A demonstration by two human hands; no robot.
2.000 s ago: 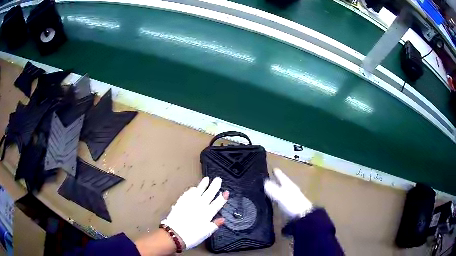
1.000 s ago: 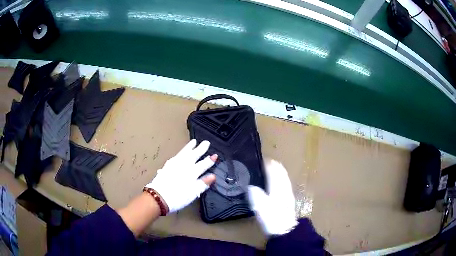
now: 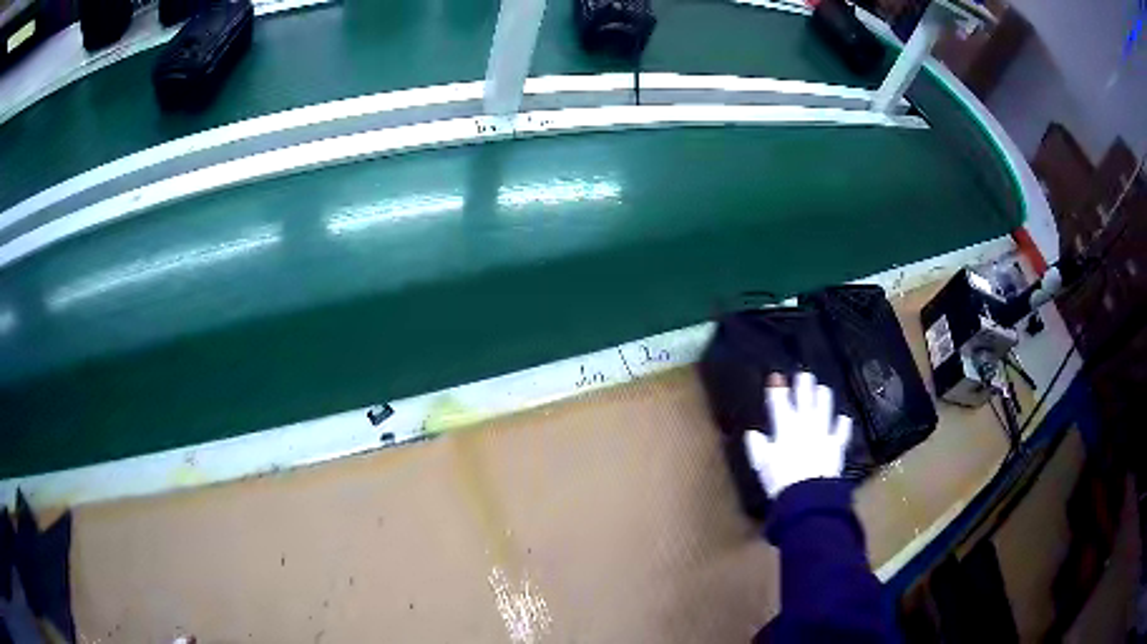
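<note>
My right hand (image 3: 803,434), in a white glove, lies with spread fingers on the face of a black speaker cabinet (image 3: 742,377) at the bench's right. The cabinet is blurred. Its right side lies against or partly over a second black speaker cabinet (image 3: 883,377); I cannot tell which. My left hand is not seen. A tiny pale spot at the bottom left edge is too small to identify.
The green conveyor belt (image 3: 503,289) runs behind the brown-covered bench (image 3: 315,541). Black notched panels (image 3: 44,566) are cut off at far left. A black box-shaped device (image 3: 969,337) with cables stands at far right. More black cabinets (image 3: 205,53) lie on the far belt.
The view has swung right. The cabinet that was before me is now beside the other one at the right, under my right hand. My left hand has left it and the picture.
</note>
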